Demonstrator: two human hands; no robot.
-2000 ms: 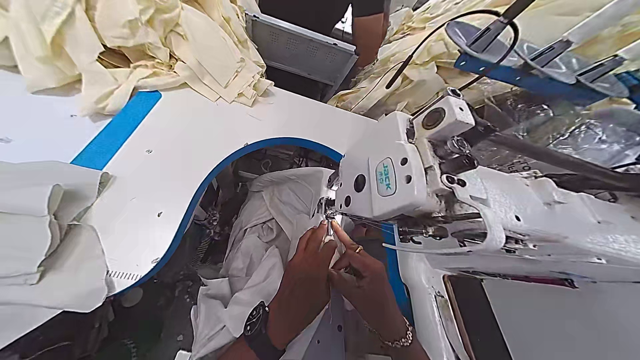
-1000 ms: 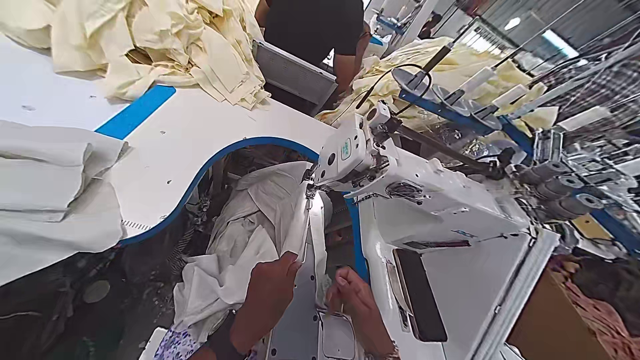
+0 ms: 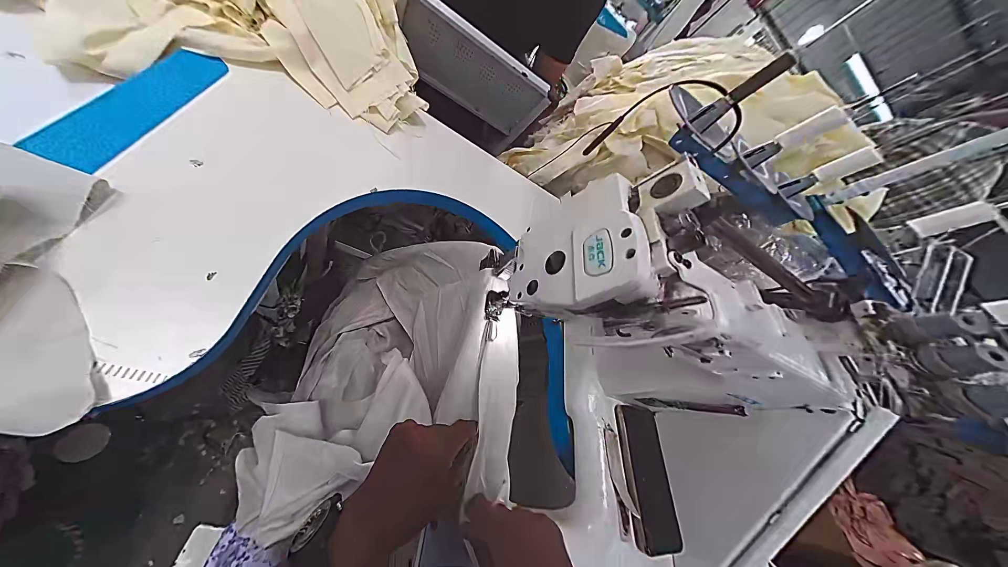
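Note:
A Jack industrial sewing machine [image 3: 591, 248] reaches in from the right, its lit needle area over the edge of white fabric [image 3: 394, 315]. The fabric hangs in folds in the cutout of the white table and runs as a strip from the presser foot toward me. My left hand [image 3: 413, 480] is closed on the fabric left of the strip, a watch at its wrist. Close by on the right, my right hand [image 3: 512, 531] grips the strip's near end at the bottom of the view; its fingertips are partly hidden.
The white table [image 3: 197, 260] has a blue-edged cutout. Cream fabric pieces [image 3: 339, 55] lie at its far side, white pieces [image 3: 39, 339] at the left. Behind the machine are a thread stand [image 3: 732, 157] and more cream fabric [image 3: 622, 102]. A person's arm [image 3: 555, 71] shows beyond a metal box.
Both hands were close to the needle two seconds ago and have moved back toward me, away from the machine head. A longer stretch of the white strip now shows between them and the needle.

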